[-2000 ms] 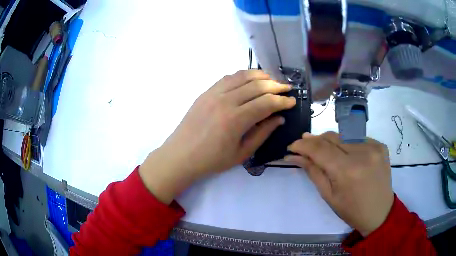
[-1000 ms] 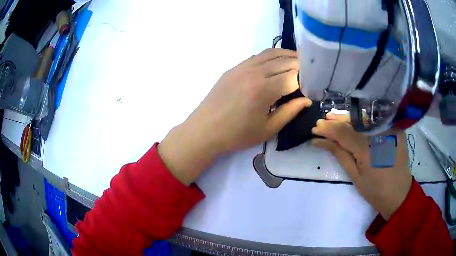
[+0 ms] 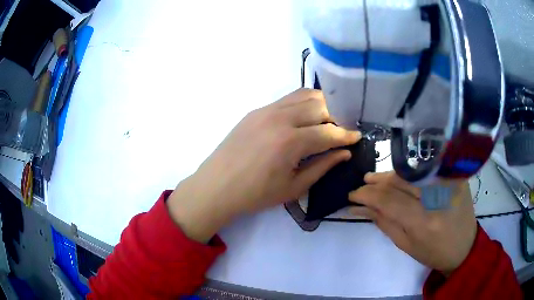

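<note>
A black fabric piece [image 3: 338, 183] lies flat on the machine bed, its upper end at the presser foot and needle [image 3: 370, 132]. My left hand [image 3: 257, 158] rests on its left side, fingertips close to the presser foot, thumb pressing on the fabric. My right hand [image 3: 418, 217] is at the fabric's lower right edge, with thumb and fingertips on that edge. The white sewing machine head [image 3: 386, 88] with a blue stripe hangs above and hides the far part of the fabric. The grey attachment [image 3: 435, 195] partly covers my right hand.
Scissors with pale blades [image 3: 515, 183] lie at the right edge. Scissors with orange-yellow handles [image 3: 27, 183] are at the left table edge. Wooden-handled tools [image 3: 42, 92] lie on a blue sheet at the left. A measuring tape [image 3: 252, 293] runs along the white table's front edge.
The view has shifted. Compared with one second ago, more of the fabric shows between my hands, and my right fingertips sit lower along its edge, farther from the needle.
</note>
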